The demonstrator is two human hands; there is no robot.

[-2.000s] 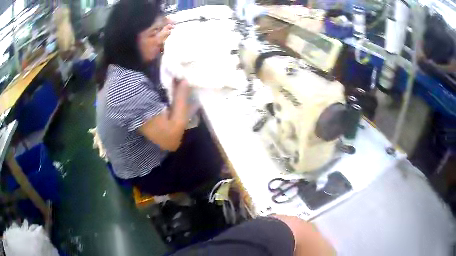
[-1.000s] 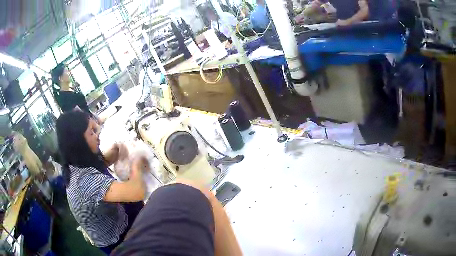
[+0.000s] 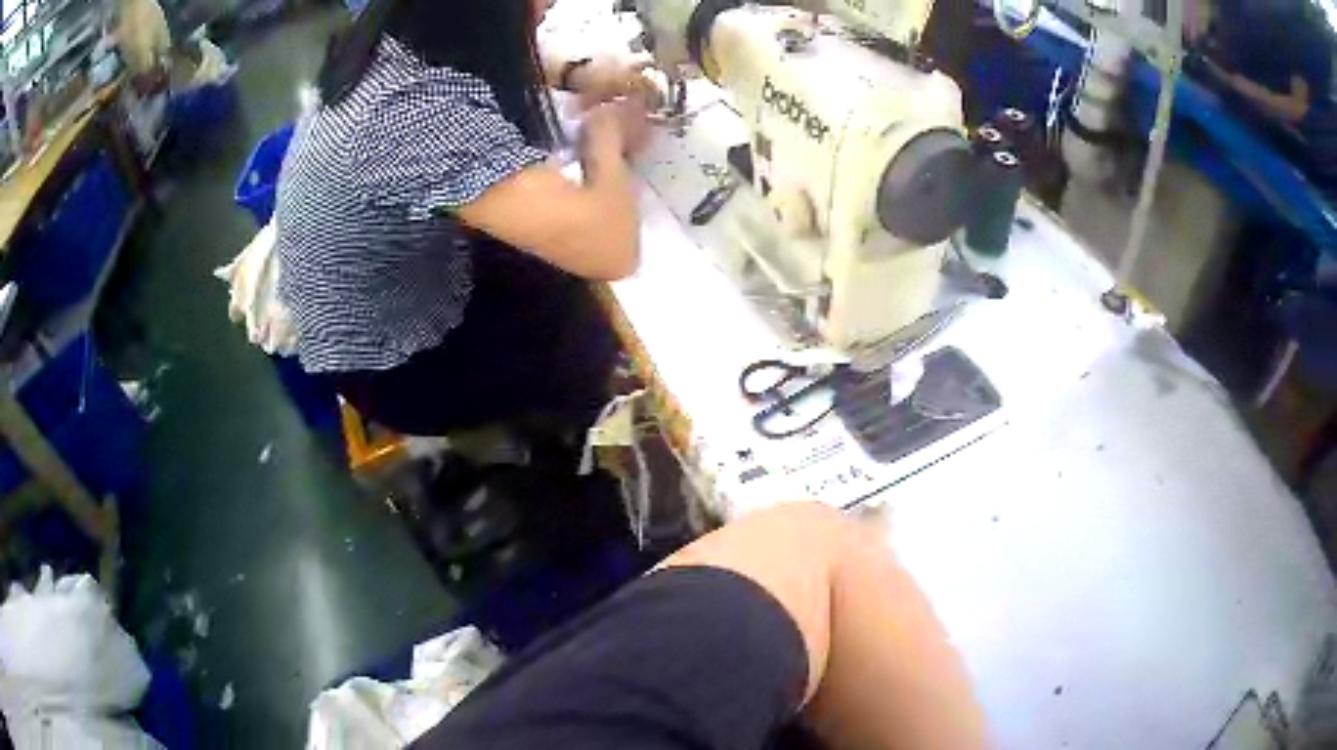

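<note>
Neither of my hands is in the picture. One bent arm of mine in a dark sleeve comes in at the bottom, its bare elbow near the table edge and its forearm cut off by the lower edge. Just beyond it, black-handled scissors [image 3: 789,399] lie beside a flat dark tray [image 3: 924,406] on the white tabletop [image 3: 1085,513]. Behind them stands a cream sewing machine [image 3: 821,147] marked "brother", with a dark round handwheel [image 3: 925,186].
A seated person in a checked top [image 3: 384,205] has hands near the machine's needle end. Dark green thread cones [image 3: 991,213] stand behind the handwheel. A pale pole [image 3: 1154,161] rises at the table's back. White cloth [image 3: 71,645] lies at lower left, near the green floor [image 3: 279,484].
The view has swung back left and down from the worn machine and thread cones. My bent arm remains at the bottom. The scissors show again, and the seated person appears larger.
</note>
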